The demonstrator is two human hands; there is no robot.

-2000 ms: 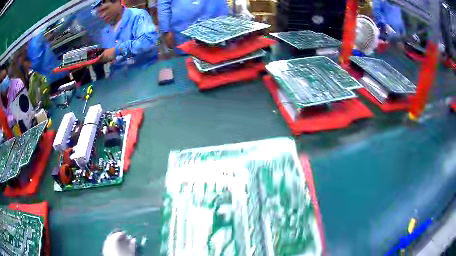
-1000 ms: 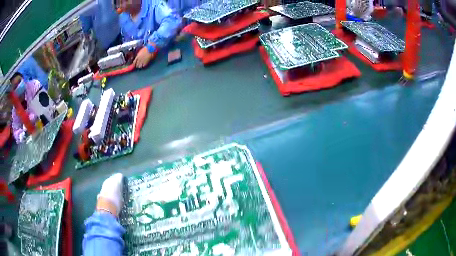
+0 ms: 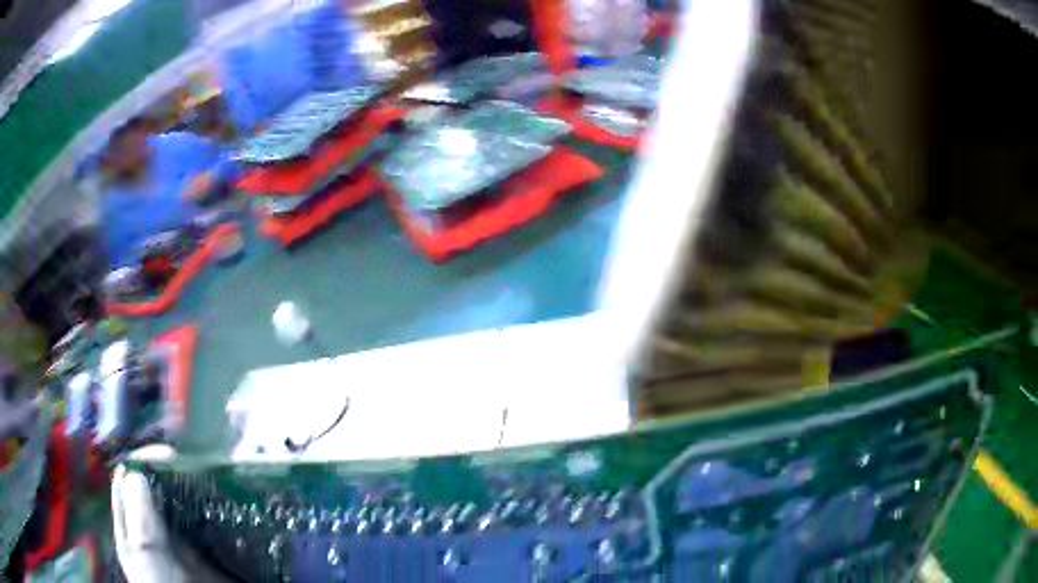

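Observation:
A large green printed circuit board (image 3: pixel 546 518) spans the bottom of the view, raised and tilted, with its solder side facing me and its lower part cut off by the edge. My left hand (image 3: pixel 139 518), in a white glove, grips the board's left edge and is partly cut off. A small pale patch shows under the board's right edge at the bottom; I cannot tell if it is my right glove.
A white booth rim (image 3: pixel 455 393) and dark ribbed foam (image 3: pixel 785 205) lie just beyond the board. Boards on red pads (image 3: pixel 501 205) stand on the green bench (image 3: pixel 330 290). People in blue (image 3: pixel 142 188) are at the back left.
The board has been lifted off the bench and tilted up, with my left hand still at its left edge. The view has swung right, bringing the booth rim and foam closer.

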